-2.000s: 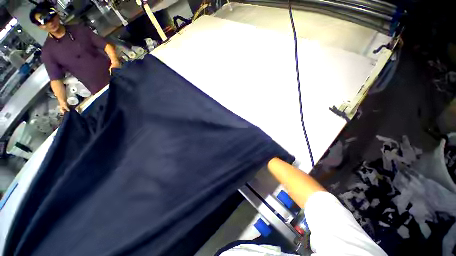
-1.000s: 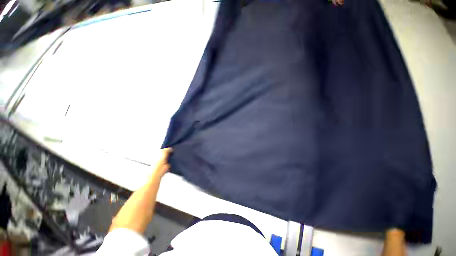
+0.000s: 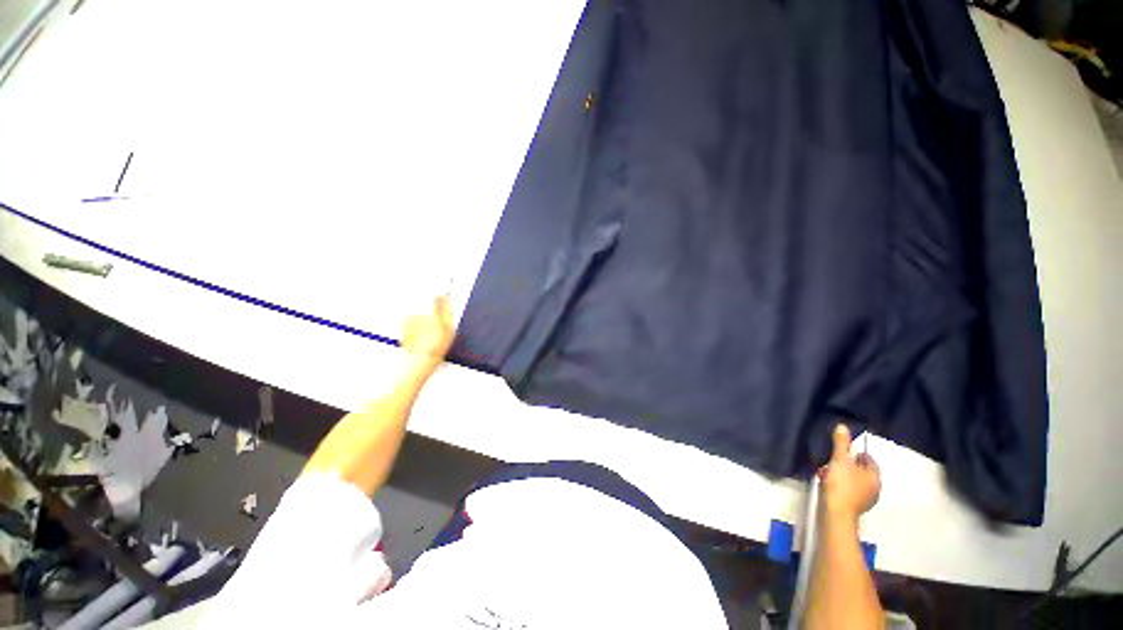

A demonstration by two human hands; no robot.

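Observation:
Dark navy fabric (image 3: 739, 246) covers the middle and right of the table, with a raised fold near its left side and loose folds at right. My left hand (image 3: 427, 332) is at the fabric's near left corner, beside the straight left edge; whether its fingers grip the cloth is unclear. My right hand (image 3: 850, 478) is at the near edge with its thumb up, pinching the cloth, which creases around it. It is over the pale metal rail (image 3: 808, 542), whose far part is hidden by cloth. A blue block (image 3: 781, 542) sits beside the rail.
White paper (image 3: 271, 160) with a dark line along its border lies at left. A small grey-green bar (image 3: 76, 265) lies near the table's left front edge. A small dark fitting (image 3: 1062, 564) and a thin cable are at lower right. Scraps (image 3: 136, 455) litter the floor.
The fabric's left side now lies along a straight edge, with a fold inside it. My left hand has moved slightly up and right. My right hand has moved left along the near edge to the rail.

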